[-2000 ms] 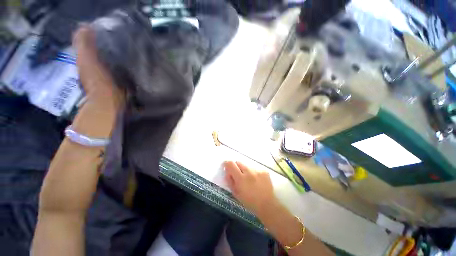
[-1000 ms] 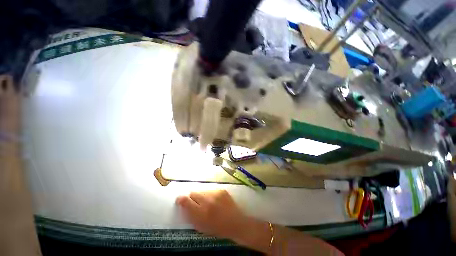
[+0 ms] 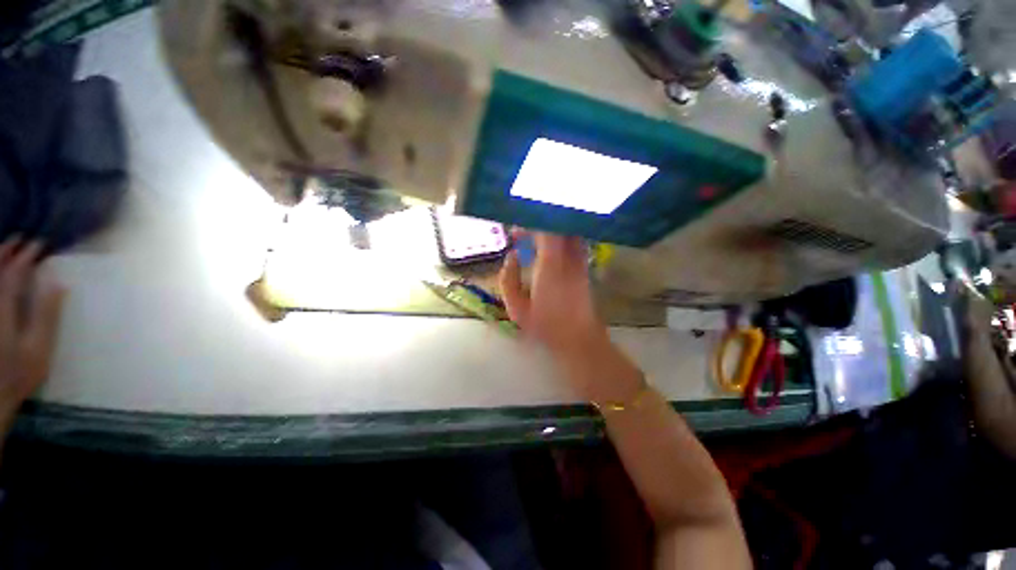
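Note:
My right hand [image 3: 548, 292] reaches under the dark green control panel [image 3: 613, 161] of the cream sewing machine head [image 3: 384, 134]. Its fingertips are partly hidden by the panel, among blue scraps and a small yellow item [image 3: 603, 255]; whether it holds anything cannot be told. My left hand [image 3: 25, 317] is at the far left edge, partly cut off, its fingers at the lower edge of the dark grey cloth [image 3: 61, 156]. The smartphone [image 3: 472, 238] lies left of my right hand. The blue and green snips [image 3: 474, 302] lie just below it.
Yellow and red scissors [image 3: 751, 362] lie at the right of the white table [image 3: 423, 367]. Its worn green edge [image 3: 334, 432] runs along the front. A blue box [image 3: 908, 78] stands behind the machine. Another person's arm [image 3: 985, 362] shows at the far right.
My right hand has lifted off the table front and moved to behind the snips, under the panel. The view has shifted toward the machine. The grey cloth now lies on the table at left.

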